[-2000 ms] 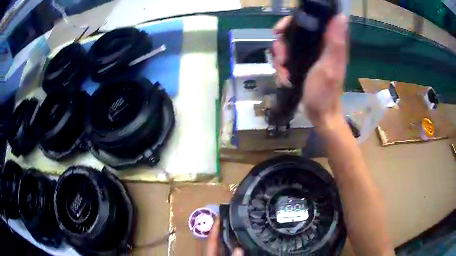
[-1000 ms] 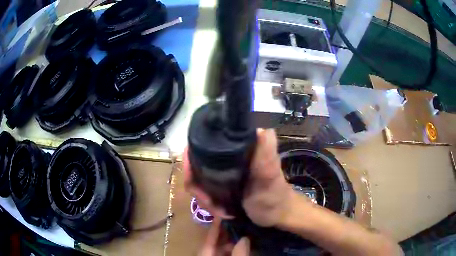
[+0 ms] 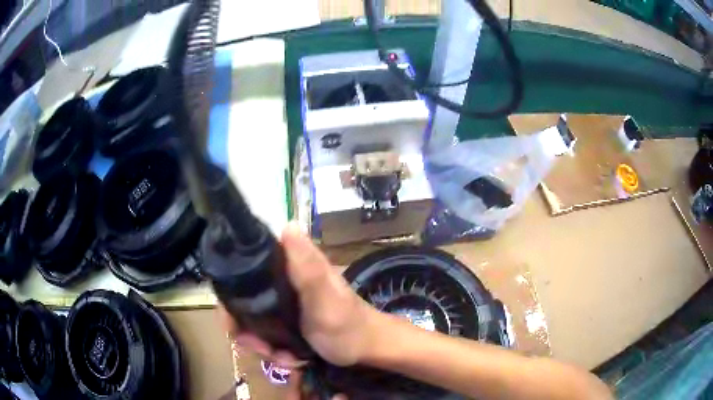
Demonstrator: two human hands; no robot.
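Observation:
My right hand is wrapped around a thick black electric screwdriver, slanted, with its cable and a coiled spring at the upper end. The driver's tip is hidden behind my hand and forearm. A black round portable fan with radial blades and a bright centre lies under my forearm, partly covered by it. Only a small bit of fingers shows below the driver at the bottom edge; I cannot tell what my left hand holds.
Several black fans stand on a padded sheet at left. A white screw feeder stands behind the fan, with a clear parts bag beside it. A brown board with an orange ring lies at right. A black cable hangs overhead.
The driver came down from above the feeder to the fan's left side and now slants more. The view has shifted, so the feeder and the fan sit further left.

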